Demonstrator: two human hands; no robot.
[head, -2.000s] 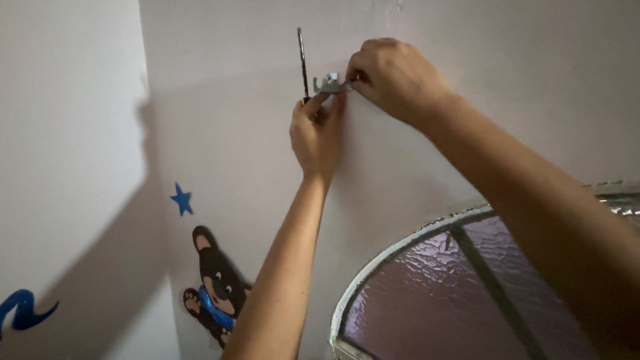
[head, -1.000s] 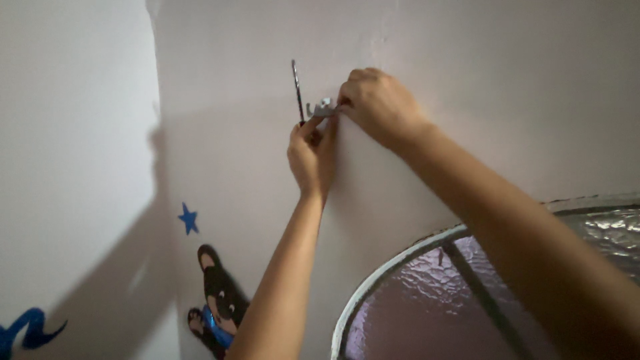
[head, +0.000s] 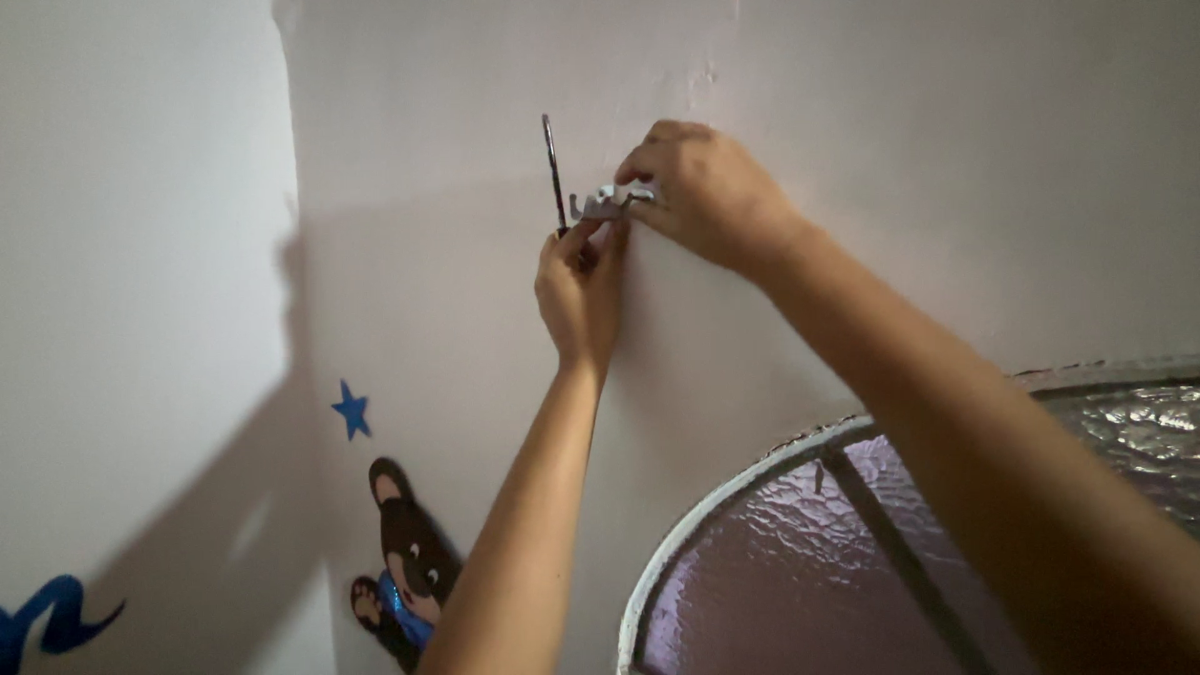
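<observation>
A small pale metal bracket [head: 602, 204] with a curved hook end lies against the wall, high in the view. My left hand [head: 581, 286] grips it from below with fingertips and also holds a screwdriver [head: 555, 173], its dark thin shaft pointing up just left of the bracket. At the bracket's right end is my right hand [head: 708, 192], thumb and fingers pinched around a small metal piece [head: 641, 195]; whether that piece is part of the bracket I cannot tell. The screwdriver's handle is mostly hidden in my left hand.
An arched window [head: 778, 562] with textured glass and a pale frame [head: 694, 525] fills the lower right. On the wall [head: 422, 309] at lower left are a blue star [head: 352, 410] and a bear decoration [head: 412, 553]. A blue curved shape [head: 61, 614] marks the side wall.
The fingers of my right hand have shifted at the bracket's right end, where a small metal piece now shows. My left hand keeps its hold on bracket and screwdriver.
</observation>
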